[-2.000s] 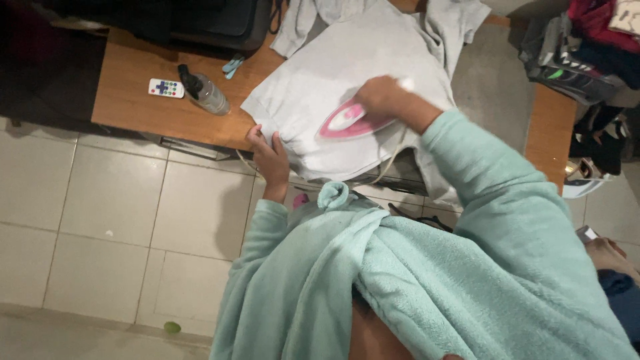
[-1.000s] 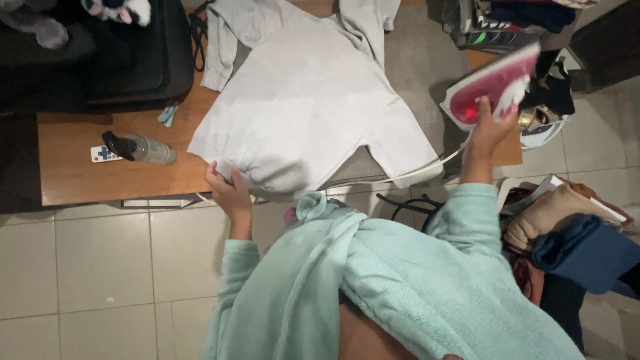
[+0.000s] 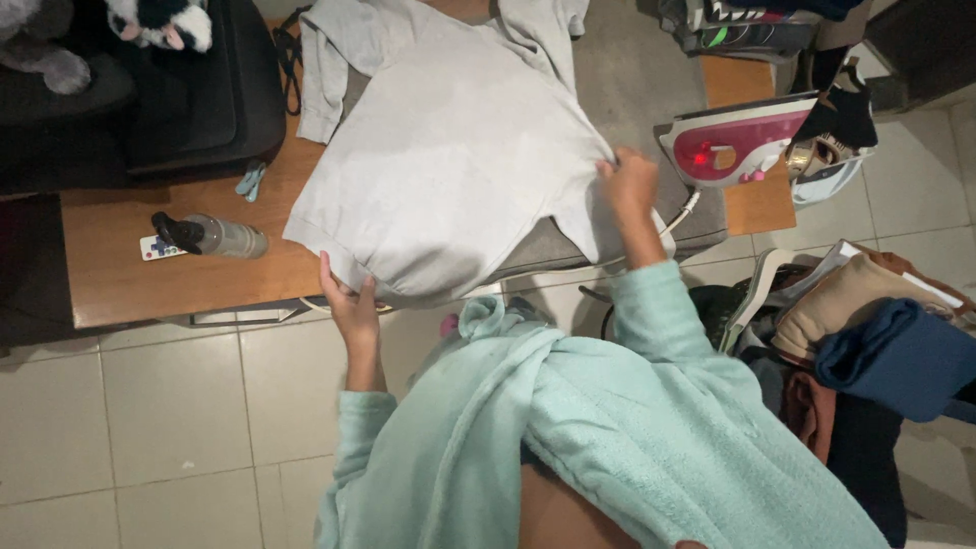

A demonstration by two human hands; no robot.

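A light grey long-sleeved garment point(image 3: 457, 145) lies spread over a grey pad point(image 3: 640, 84) on a wooden table. At its lower left corner, my left hand point(image 3: 353, 309) grips the hem between thumb and fingers. My right hand point(image 3: 633, 183) is at the garment's right edge near a sleeve, its fingertips on the cloth and slightly blurred; they seem to pinch it. To the right of that hand, a pink and white clothes iron point(image 3: 740, 145) with a lit red light rests at the pad's right end, its pale cord running down and left along the table's front edge.
A spray bottle point(image 3: 229, 237) lies over a small remote control point(image 3: 156, 248) on the wooden table point(image 3: 114, 290). Light blue clothes pegs point(image 3: 250, 181) are near a black suitcase point(image 3: 198, 91). Folded clothes point(image 3: 877, 328) and a hanger point(image 3: 751, 297) are at the right; another clothes stack point(image 3: 755, 30) stands behind.
The iron has gone from the garment to the pad's right end, and my right hand has let go of it and moved left to the garment's edge. My left hand remains at the hem.
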